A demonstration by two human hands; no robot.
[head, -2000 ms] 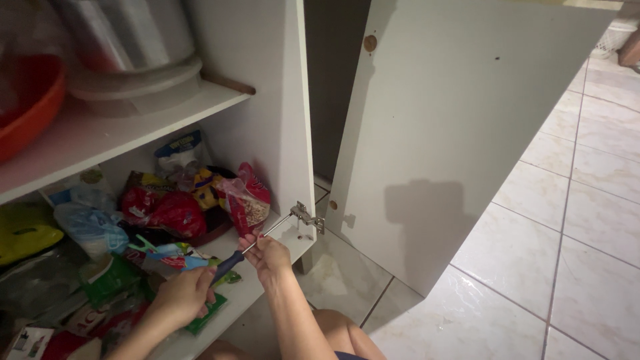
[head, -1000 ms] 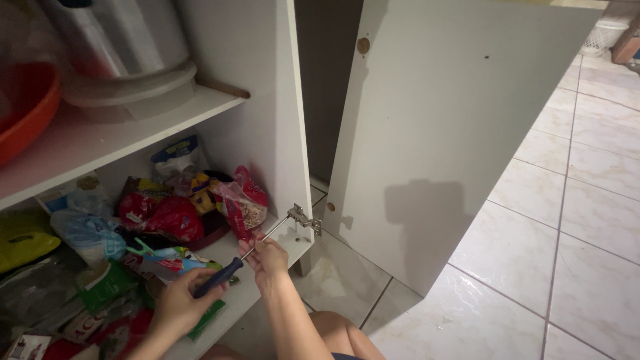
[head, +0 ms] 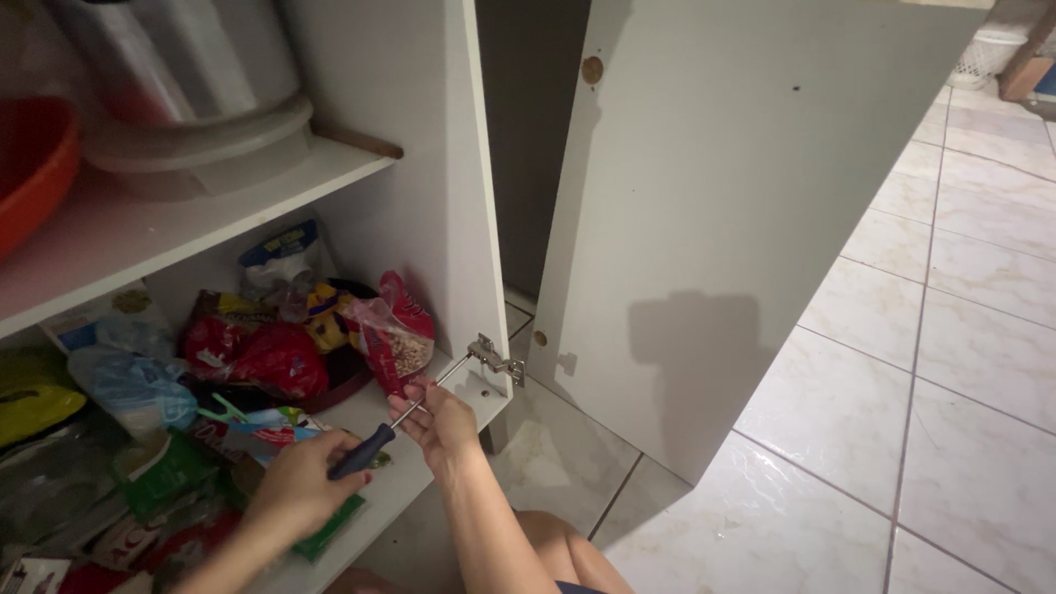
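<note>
My left hand (head: 301,483) grips the dark blue handle of a screwdriver (head: 363,452) from the left. The fingers of my right hand (head: 437,419) are around its metal shaft, nearer the tip. That tip meets a metal cabinet hinge (head: 492,355) at the lower front of the white cabinet side panel (head: 450,247). The hinge's outer plate points towards the detached-looking white door panel (head: 701,190), which has two round holes along its left edge. Whether the tip sits in a screw cannot be told.
Food bags (head: 280,355) crowd the lower shelf left of my hands. On the upper shelf (head: 198,223) are a metal pot (head: 198,58), a lidded plastic container (head: 206,148) and a red bowl (head: 33,165). Pale floor tiles (head: 825,462) lie at right, my bent knee (head: 561,544) below.
</note>
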